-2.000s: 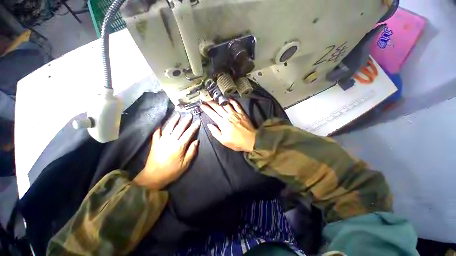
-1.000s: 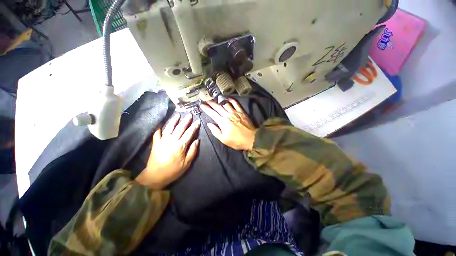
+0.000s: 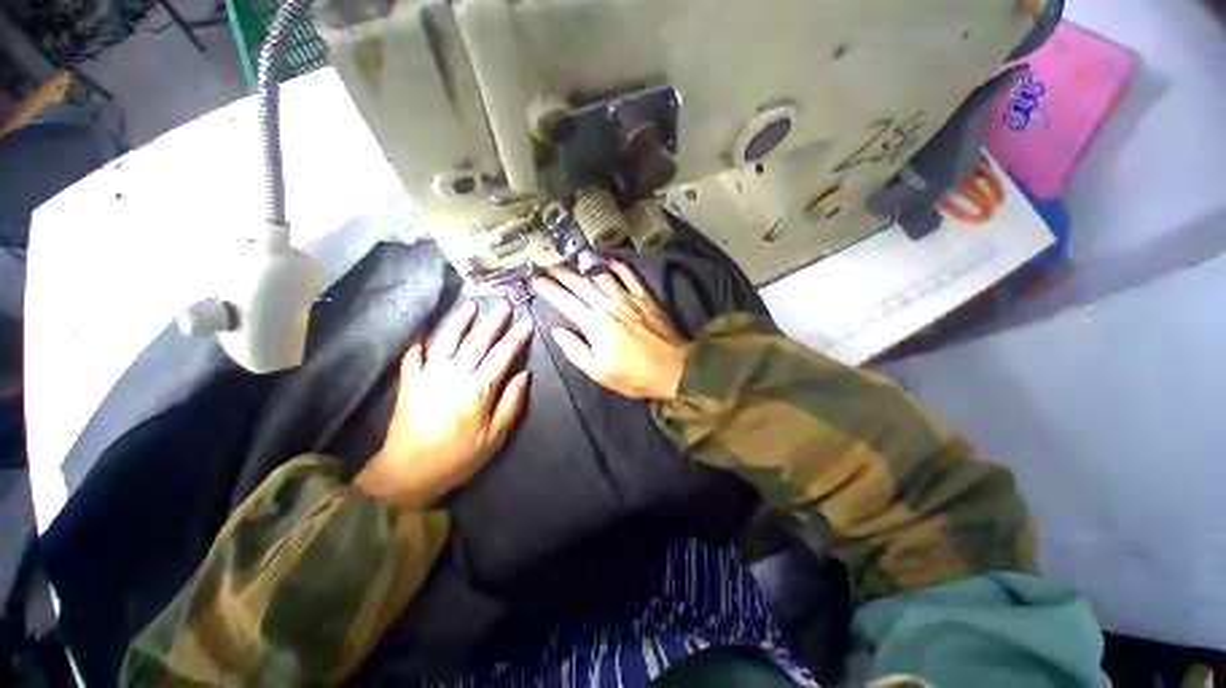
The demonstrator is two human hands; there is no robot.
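A large black cloth [image 3: 592, 470] lies under both hands and runs up to the presser foot [image 3: 508, 280] of a cream sewing machine [image 3: 699, 81]. My left hand [image 3: 455, 397] lies flat on the cloth, fingers apart, just in front of and left of the foot. My right hand [image 3: 613, 327] lies on the cloth to the right of the foot, its fingertips close under the tension knobs [image 3: 621, 219]. A thin seam line runs from the foot down the cloth between the hands. The needle is too small to tell.
A white lamp [image 3: 273, 303] on a metal stalk hangs left of the foot over the white table [image 3: 101, 269]. A green basket [image 3: 285, 47] stands behind. Orange-red scissors handles [image 3: 973, 194] and a pink packet [image 3: 1069, 108] lie right. A striped apron [image 3: 713, 591] shows below.
The whole view has shifted slightly, so things appear a little further left. Both hands stay in about the same place on the cloth by the foot.
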